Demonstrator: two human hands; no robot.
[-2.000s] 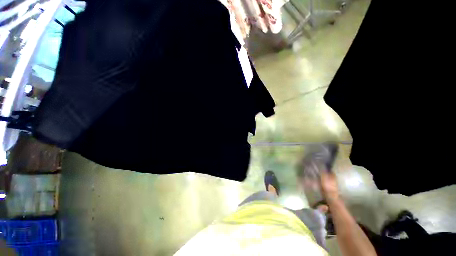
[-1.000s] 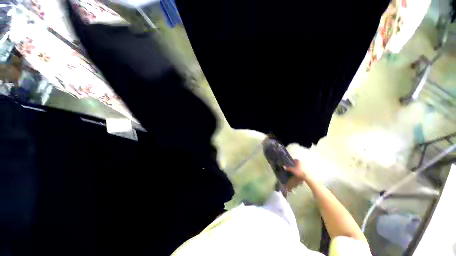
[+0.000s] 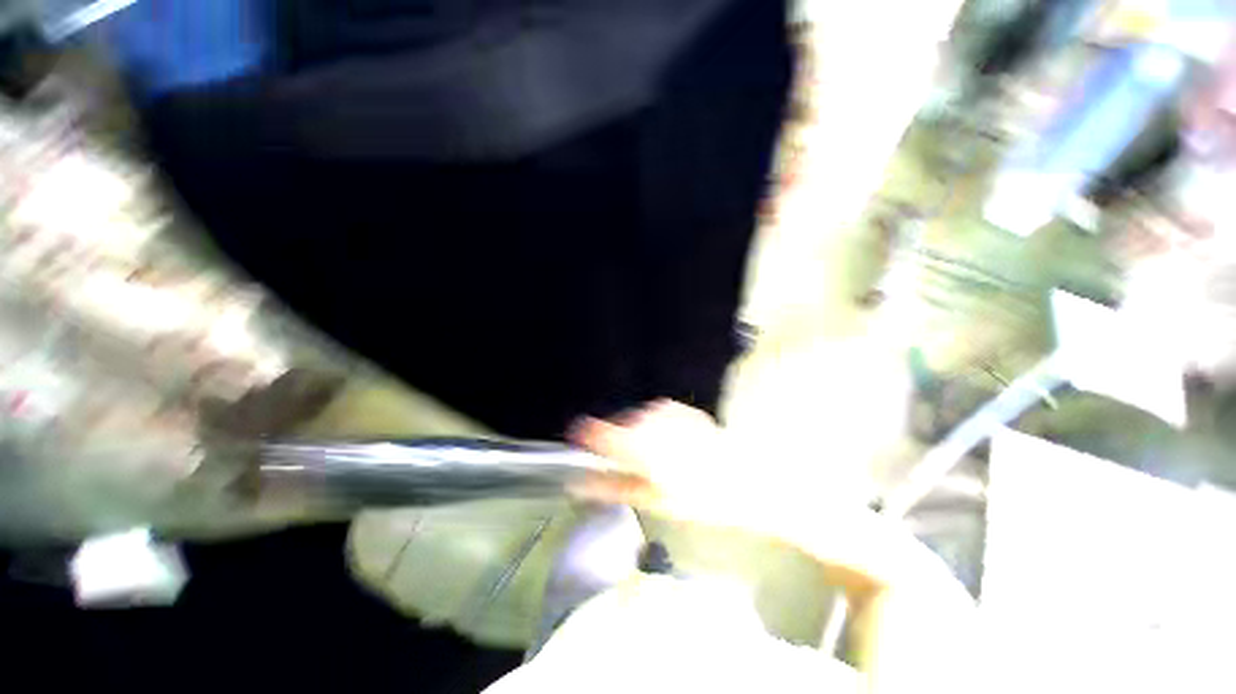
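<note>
My right hand (image 3: 651,454) is shut on the brownish end of the lint pad (image 3: 434,468), a long dark block in shiny clear plastic. The pad points to the left, nearly level, and is blurred. A black garment (image 3: 502,244) hangs just beyond and above it; I cannot tell whether they touch. Another black garment (image 3: 271,624) lies across the lower left, with a white hang tag (image 3: 129,567) against it. My left hand is not in view.
Blurred floral garments (image 3: 109,298) hang at the left. A glaring white table surface (image 3: 1098,569) is at the lower right, with a pale rail (image 3: 983,427) beside it. Something blue (image 3: 203,48) shows at the upper left. Greenish floor (image 3: 461,576) shows below the pad.
The view has swung to the right. The pad has turned from slanting upward to nearly level, pointing left. The white table surface now fills more of the right side.
</note>
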